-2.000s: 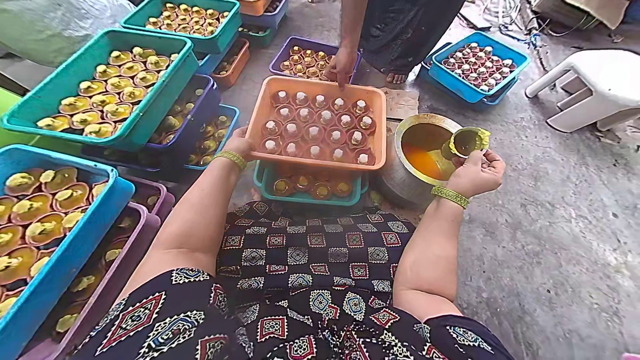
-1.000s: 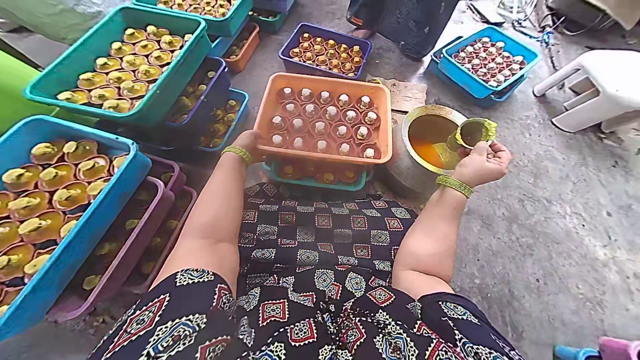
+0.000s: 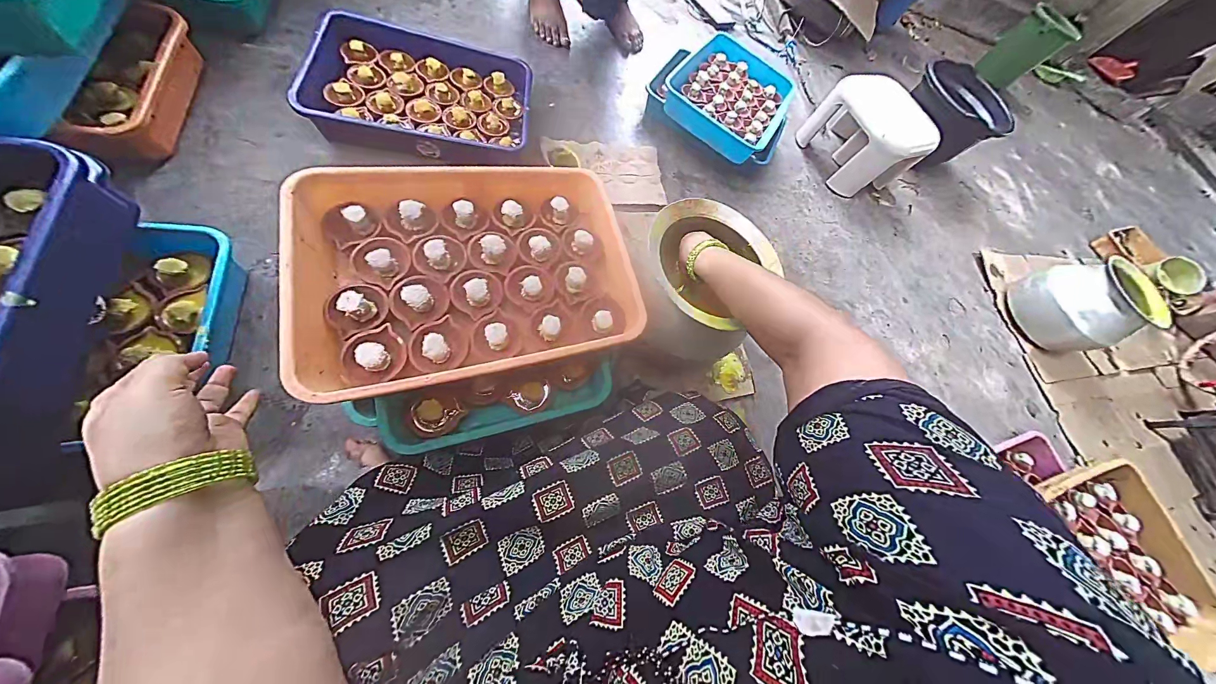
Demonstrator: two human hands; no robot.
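Note:
An orange plastic tray (image 3: 617,285) holds rows of small brown clay cups with white tips, and rests on a teal tray (image 3: 494,418) of similar cups. My left hand (image 3: 171,408) is off the trays with its fingers apart, holding nothing, near a blue tray (image 3: 226,294) of yellow-topped cups. At the right of the orange tray stands a metal pot (image 3: 760,242). My right hand (image 3: 696,255) reaches down inside it; the fingers and anything in them are hidden. The green cup seen earlier does not show.
A purple tray (image 3: 313,90) of yellow-topped cups lies beyond. A person's bare feet (image 3: 625,28) are at the top. Farther right are a light-blue tray (image 3: 722,142), a white stool (image 3: 879,119), a dark bin (image 3: 959,104), a tipped white pot (image 3: 1069,304) and a beige tray (image 3: 1173,532).
My left hand has let go of the orange tray's edge and moved left. My right hand, which held a green cup over the pot, has gone down into it. The other person's hand has left the purple tray.

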